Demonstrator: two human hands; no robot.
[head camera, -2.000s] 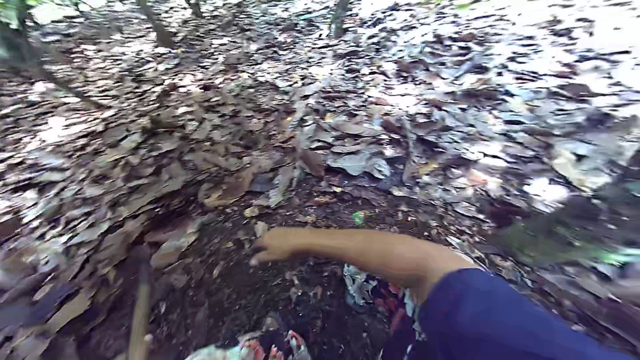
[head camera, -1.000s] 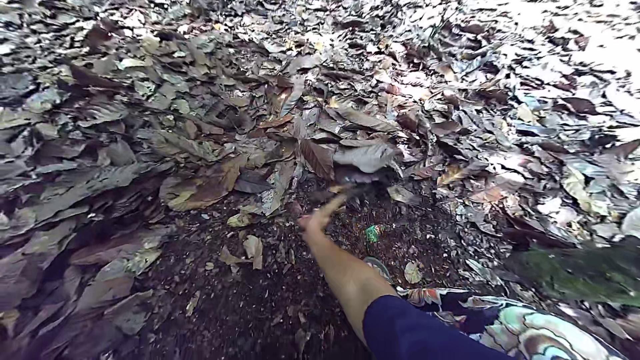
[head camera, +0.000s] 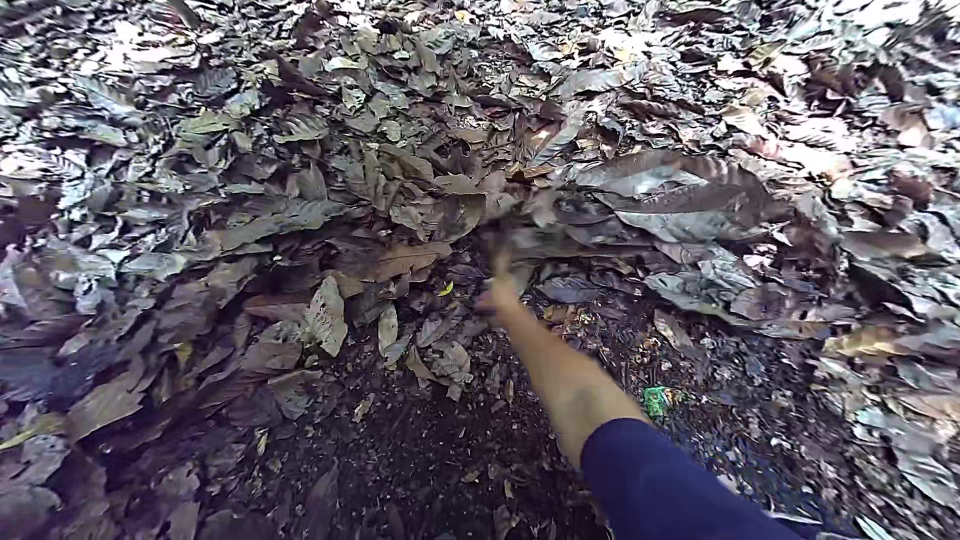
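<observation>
My right hand (head camera: 501, 289), at the end of a bare forearm in a dark blue sleeve (head camera: 667, 472), reaches to the edge of the dry leaf litter (head camera: 405, 259). Motion blurs its fingers, so whether they grip a leaf cannot be told. Large dry leaves (head camera: 690, 195) lie just beyond it to the right. Below the hand is dark bare soil (head camera: 442, 450) with small leaf bits. A pale curled leaf (head camera: 327, 315) rests left of the hand. My left hand is out of view.
A small green wrapper-like scrap (head camera: 657, 400) lies on the soil right of my forearm. Dry leaves cover the ground ahead and to both sides, sunlit toward the top. A tiny yellow-green leaf (head camera: 447, 289) sits left of the hand.
My right arm, which stretched across to the left two seconds ago, now points forward into the leaves. The patterned cloth at the bottom has left view, and the view has shifted.
</observation>
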